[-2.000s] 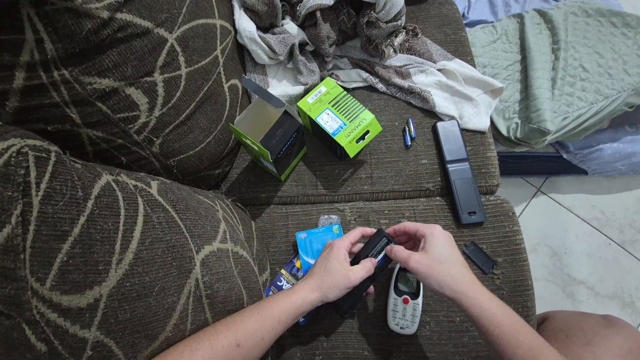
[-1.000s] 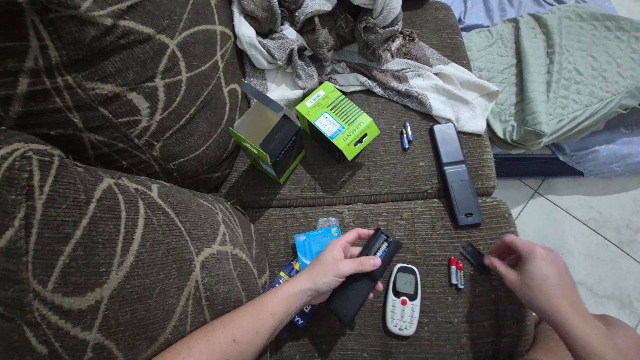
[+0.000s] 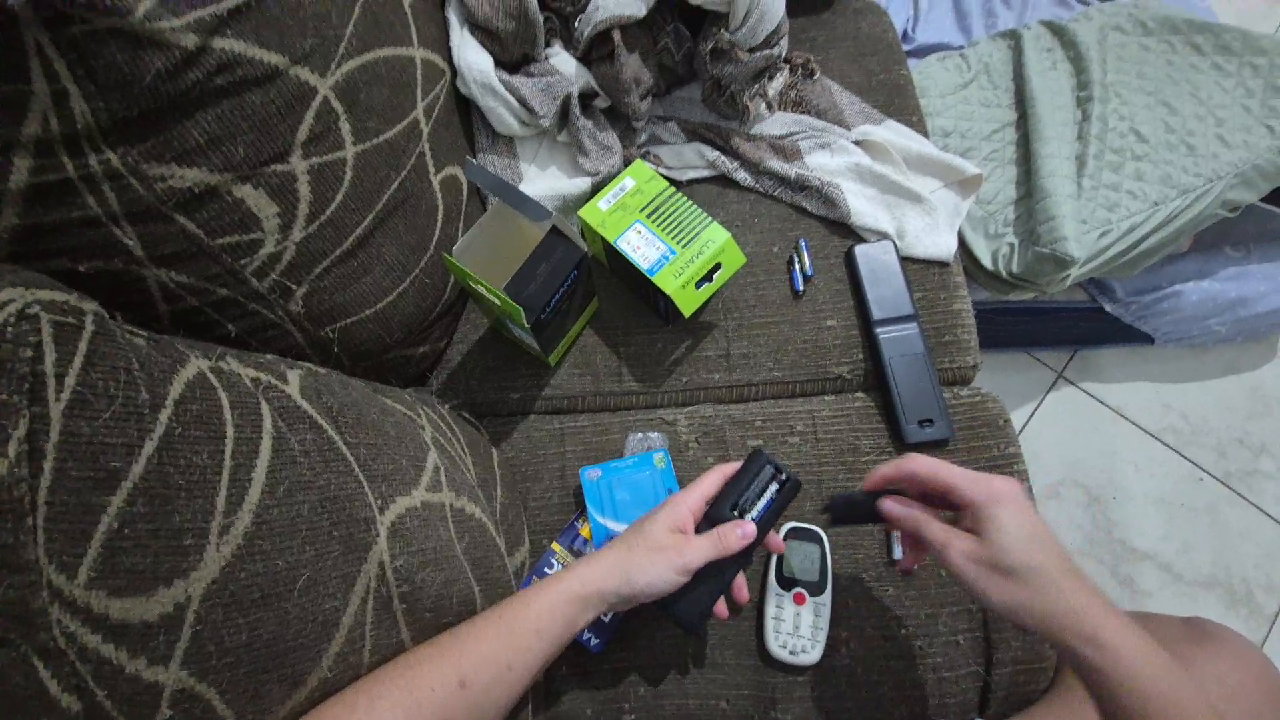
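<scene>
My left hand [image 3: 690, 545] holds a black remote control [image 3: 735, 535], its battery compartment uncovered with batteries inside. Between the thumb and fingers of my right hand [image 3: 960, 515] is a small black battery cover [image 3: 858, 507], to the right of that remote. Below my right fingers a battery [image 3: 895, 545] shows partly on the cushion. A white remote control [image 3: 797, 595] with a small display and a red button lies face up between my hands. Another dark remote control [image 3: 898, 340] lies face down above my right hand, its cover on. Two blue batteries [image 3: 801, 266] lie to its left.
Blue battery packaging [image 3: 628, 490] lies beside my left wrist. Two green and black boxes, one open [image 3: 525, 280] and one turned over [image 3: 662, 240], stand on the sofa seat [image 3: 760, 345]. A crumpled plaid blanket [image 3: 740, 130] lies behind them. Patterned cushions [image 3: 250, 470] fill the left side.
My right hand has picked up the battery cover from the cushion and moved it left towards the held remote. Two seconds ago both hands were at that remote.
</scene>
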